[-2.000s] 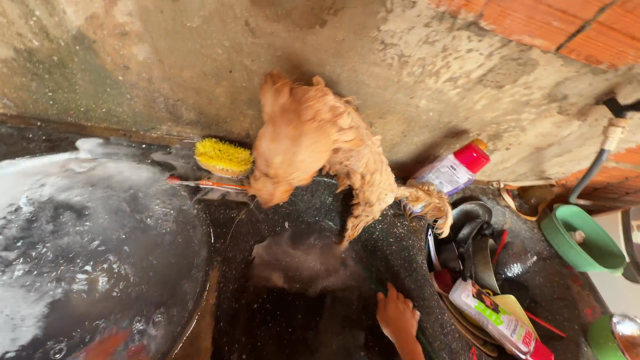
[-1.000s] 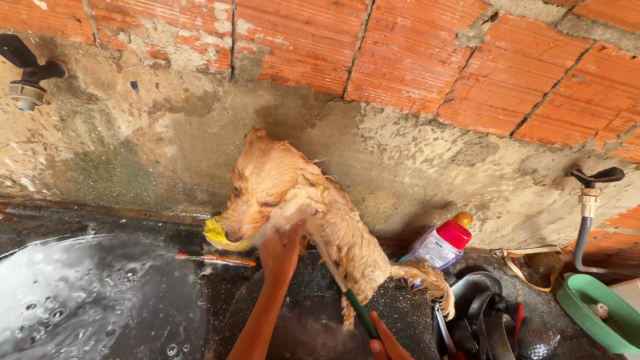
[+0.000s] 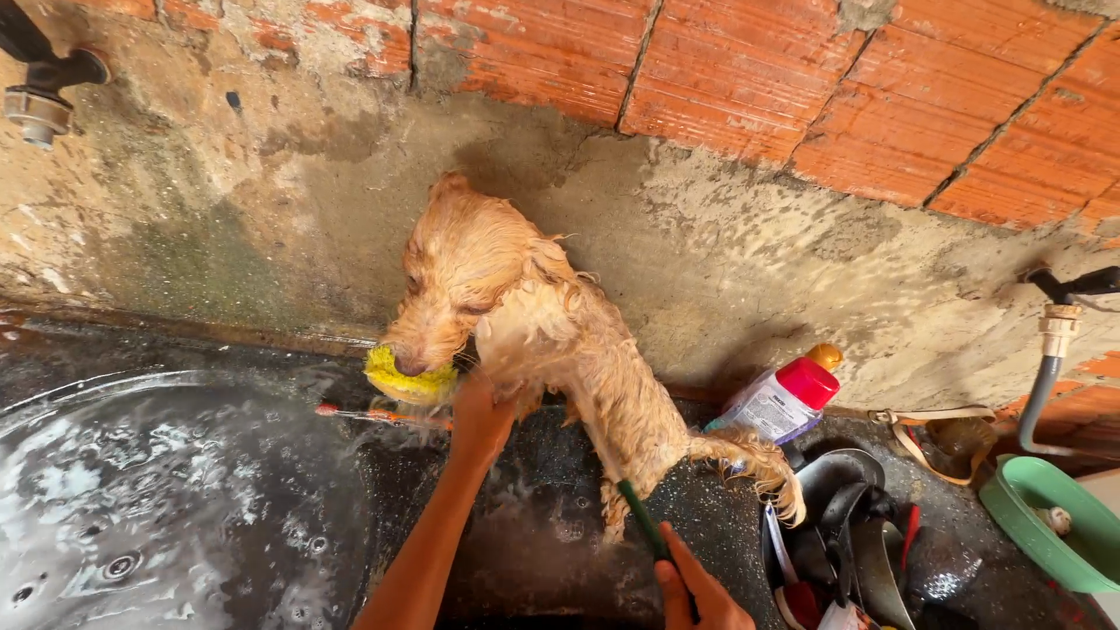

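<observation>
A wet, light-brown dog (image 3: 612,385) stands on the dark speckled counter by the wall, its head lowered to the left. My left hand (image 3: 484,413) is at the dog's chest and front leg, its fingers partly hidden, so I cannot tell how they are closed. Low in the view, my right hand (image 3: 696,586) grips a green hose (image 3: 643,518), whose water sprays toward the chest. Under the dog's muzzle is a yellow-bristled scrub brush (image 3: 407,378). A toothbrush (image 3: 385,416) lies just below that brush.
Water fills a round basin (image 3: 114,490) at left. Behind the tail lies a bottle with a red cap (image 3: 774,398). Pans and utensils (image 3: 849,516) crowd the right, near a green plastic tub (image 3: 1050,521) and a strap (image 3: 919,451). Taps project from the wall on both sides.
Two seconds ago only one hand showed, below the dog; the left hand has since come to its chest, and the hose has come into view in the right. The dog's head has turned toward me.
</observation>
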